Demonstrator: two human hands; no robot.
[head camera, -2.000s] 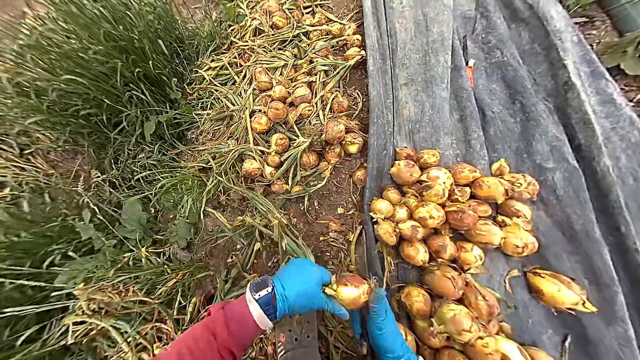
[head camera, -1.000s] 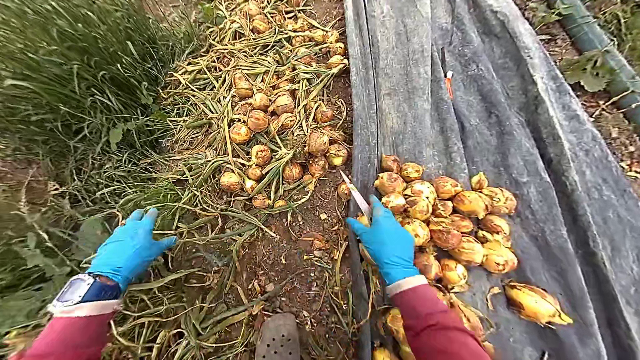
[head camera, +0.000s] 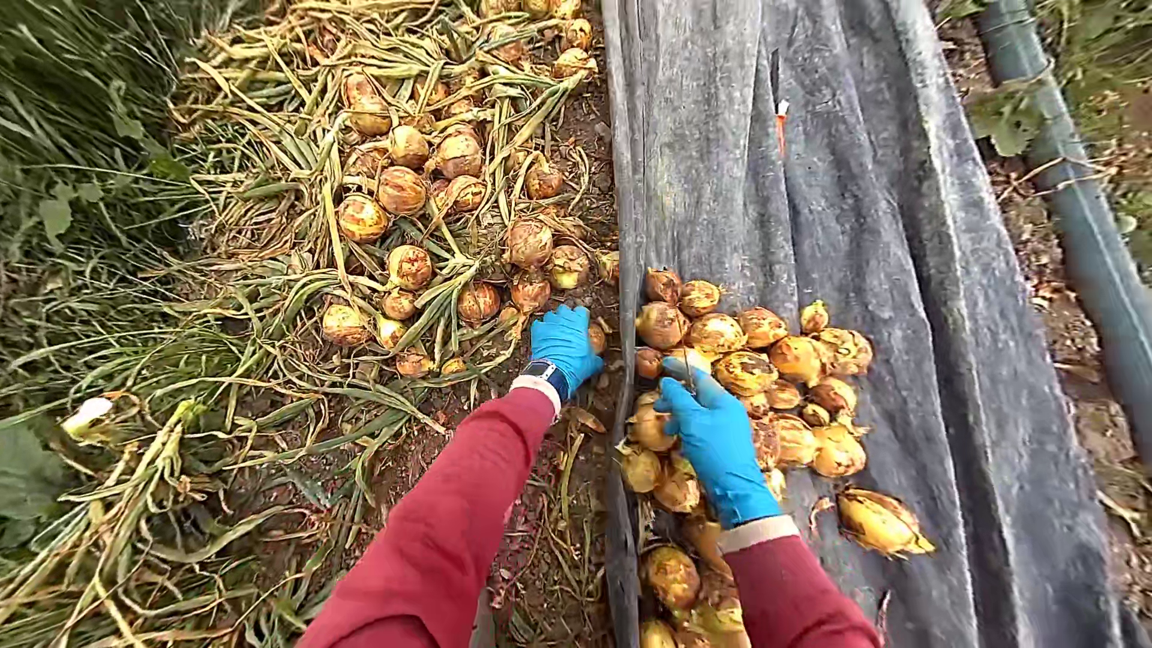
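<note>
My left hand (head camera: 565, 346), in a blue glove with a watch at the wrist, reaches down to the soil beside the dark fabric's edge. Its fingers curl against a small onion (head camera: 597, 337); whether they grip it is hidden. Over the onions on the fabric is my right hand (head camera: 711, 432), also gloved, fingers bent around a small knife that is mostly hidden. A pile of trimmed onions (head camera: 744, 372) lies under and around this hand. To the left, untrimmed onions (head camera: 401, 190) rest among their dry leaves on the ground.
Dark fabric sheet (head camera: 855, 225) covers the ground on the right, with folds and a small orange-red object (head camera: 781, 126) on it. A lone onion (head camera: 882, 522) lies apart on the sheet. Beyond runs a greenish pipe (head camera: 1071, 207). Tall grass (head camera: 81, 117) grows at far left.
Two seconds ago both hands were at one onion. A second ago my left hand was spread open at the left; it has moved right and reached to the soil. A cut leaf top lies at left.
</note>
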